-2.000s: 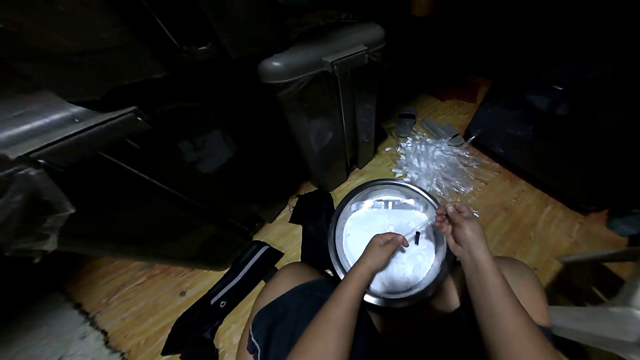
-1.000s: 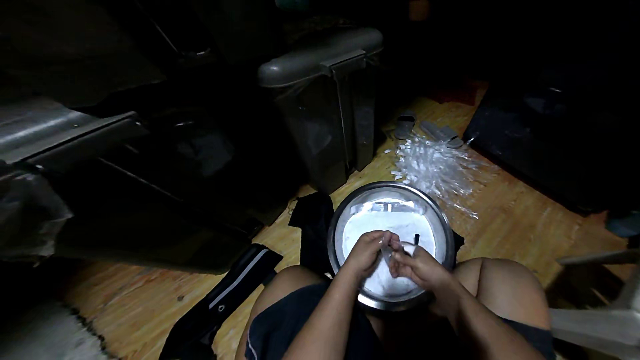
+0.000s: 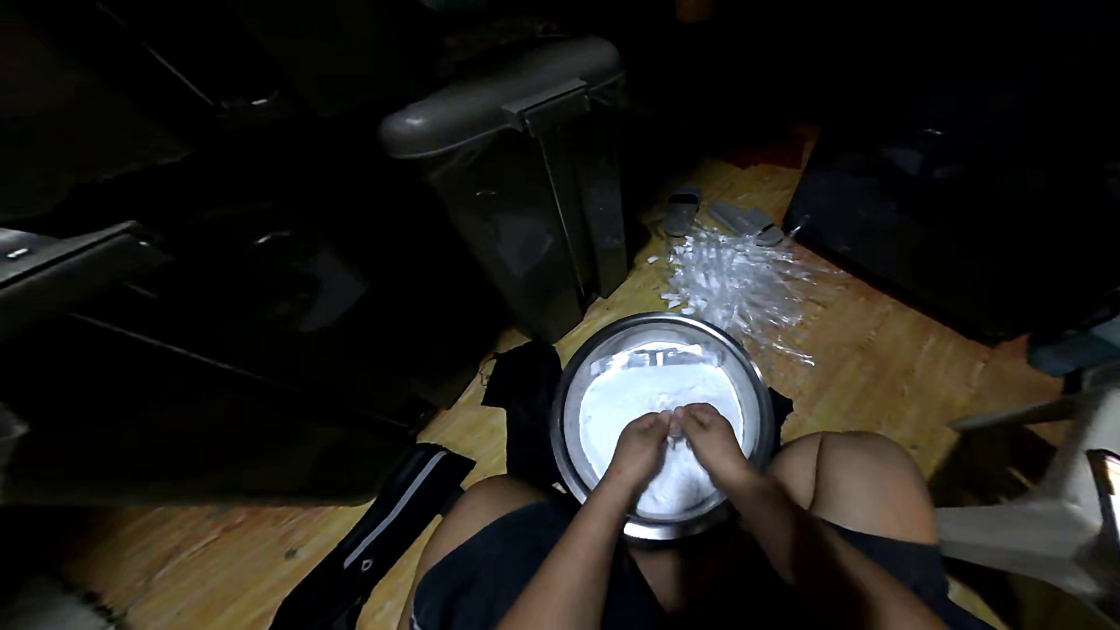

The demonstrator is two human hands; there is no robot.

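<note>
A round metal basin (image 3: 573, 446) sits between my knees, with white powder (image 3: 612, 398) across its bottom. Over the powder, my left hand (image 3: 646, 437) and my right hand (image 3: 707, 436) meet at the fingertips. Both pinch a small clear plastic piece (image 3: 675, 429), mostly hidden by the fingers. Beyond the basin, a loose pile of thin clear plastic strips (image 3: 739, 280) lies on the wooden floor.
A lidded bin (image 3: 516, 192) stands ahead to the left. Slippers (image 3: 744, 220) lie behind the strips. Black cloth with a pale stripe (image 3: 394, 516) is on the floor at left, dark cloth (image 3: 525, 394) beside the basin, and a plastic stool (image 3: 1032, 525) at right.
My right hand has moved left from the basin's right rim to meet my left hand over the powder. The small dark piece seen above the powder earlier is no longer visible.
</note>
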